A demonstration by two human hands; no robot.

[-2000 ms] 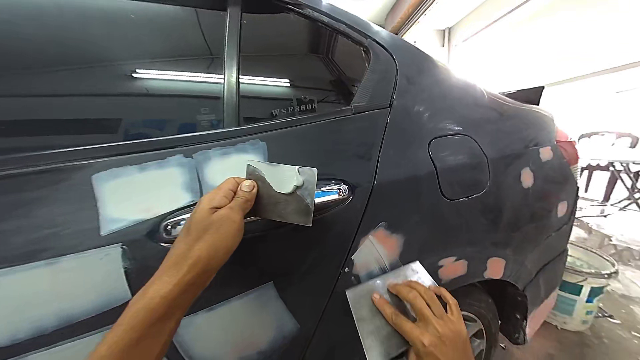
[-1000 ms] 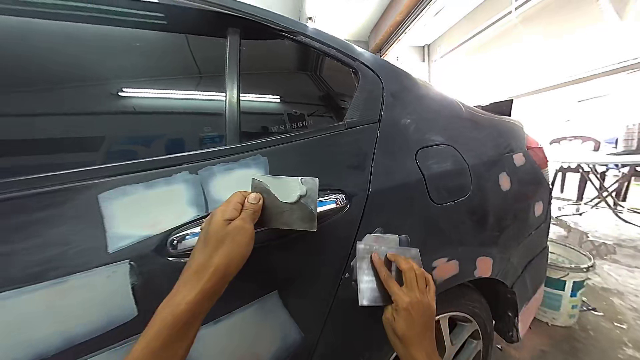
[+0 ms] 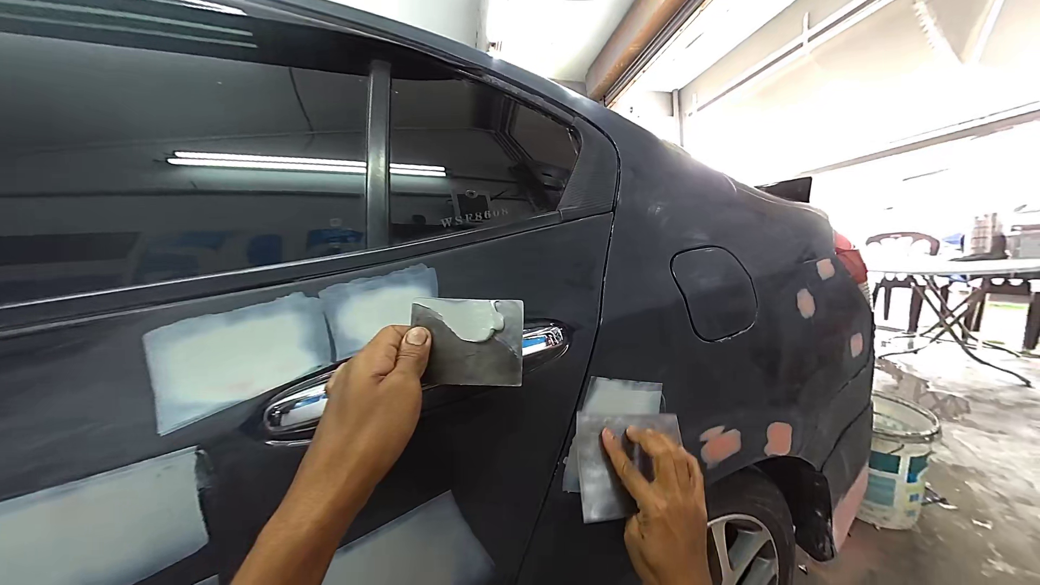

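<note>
Between thumb and fingers my left hand (image 3: 378,398) grips a rectangular metal filler spreader (image 3: 475,357) carrying a blob of pale grey body filler (image 3: 471,319), in front of the chrome door handle (image 3: 301,410). My right hand (image 3: 662,496) presses its fingertips on a second flat metal spreader (image 3: 605,479), which lies over a pale filler patch (image 3: 624,396) on the car's rear quarter panel, just behind the door seam. The patch shows above and to the left of that spreader. Larger filler patches (image 3: 236,353) cover parts of the dark rear door.
The fuel flap (image 3: 715,292) and several pinkish spots (image 3: 721,445) mark the rear panel. Below is the rear wheel (image 3: 743,544). A stained plastic bucket (image 3: 894,479) stands on the floor behind the car. Farther back are a folding table (image 3: 959,266) and chairs.
A pale filler layer now covers the quarter-panel spot where reddish colour showed two seconds ago. The right spreader has turned more upright. My left hand still holds its spreader near the door handle.
</note>
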